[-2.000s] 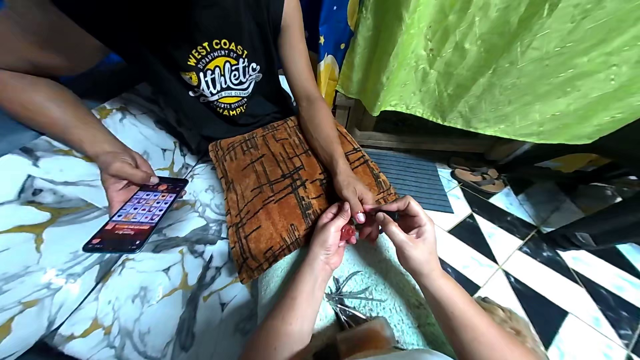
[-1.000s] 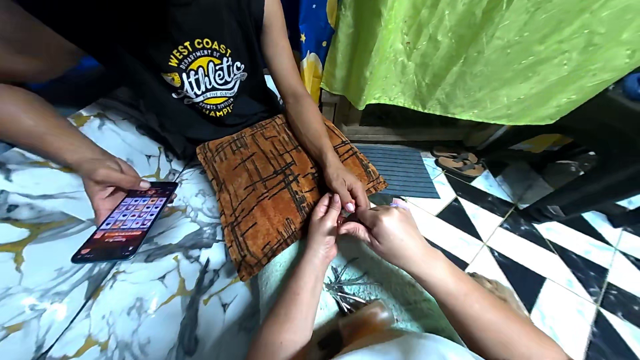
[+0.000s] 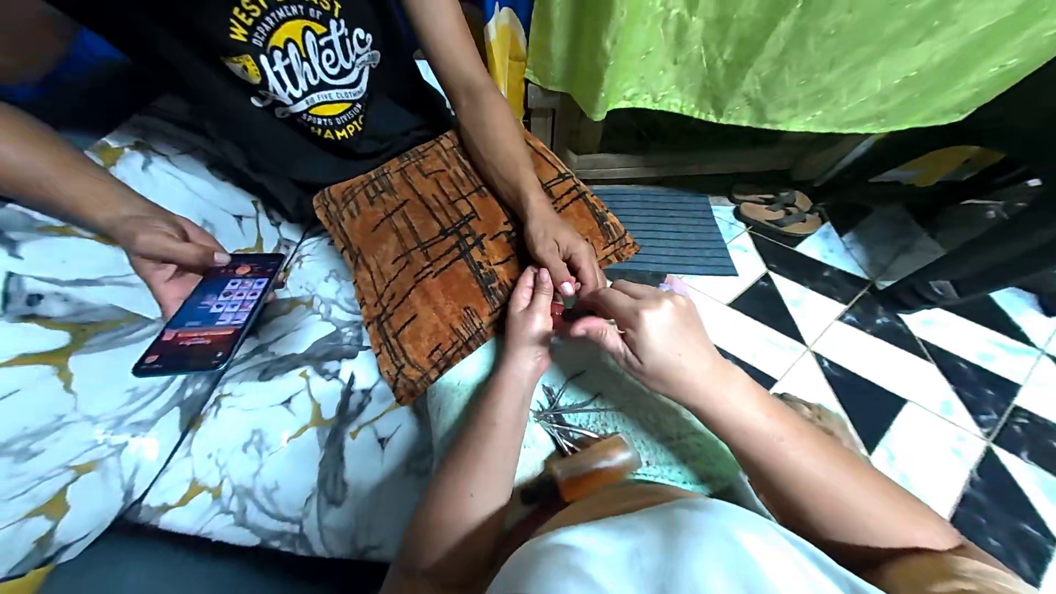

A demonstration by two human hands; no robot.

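My left hand point(image 3: 530, 320) is closed around a small dark red bottle point(image 3: 560, 315), mostly covered by fingers. Against it, my right hand point(image 3: 656, 338) has its fingers curled over a dark, cap-like part; its thumb lies alongside. Just beyond, another person's hand point(image 3: 564, 247) hangs over the corner of a rust-brown patterned cushion point(image 3: 421, 247), its fingertips touching or very close to mine. Below my hands, several thin metal tools point(image 3: 568, 415) lie on a pale green towel point(image 3: 470, 384). Nearer my body is a bottle with amber contents point(image 3: 596, 468), lying on its side.
The other person, in a black printed shirt point(image 3: 305, 74), holds a lit smartphone point(image 3: 213, 318) over a marble-patterned padded surface point(image 3: 272, 445). At right are a grey ribbed mat point(image 3: 664, 231), sandals point(image 3: 780, 212), black-and-white floor tiles point(image 3: 858, 396) and a green curtain point(image 3: 775, 62).
My right hand has turned from a more open pose two seconds ago, back of the hand now up, with fingers curled. The red bottle, plain between my hands then, is largely covered now.
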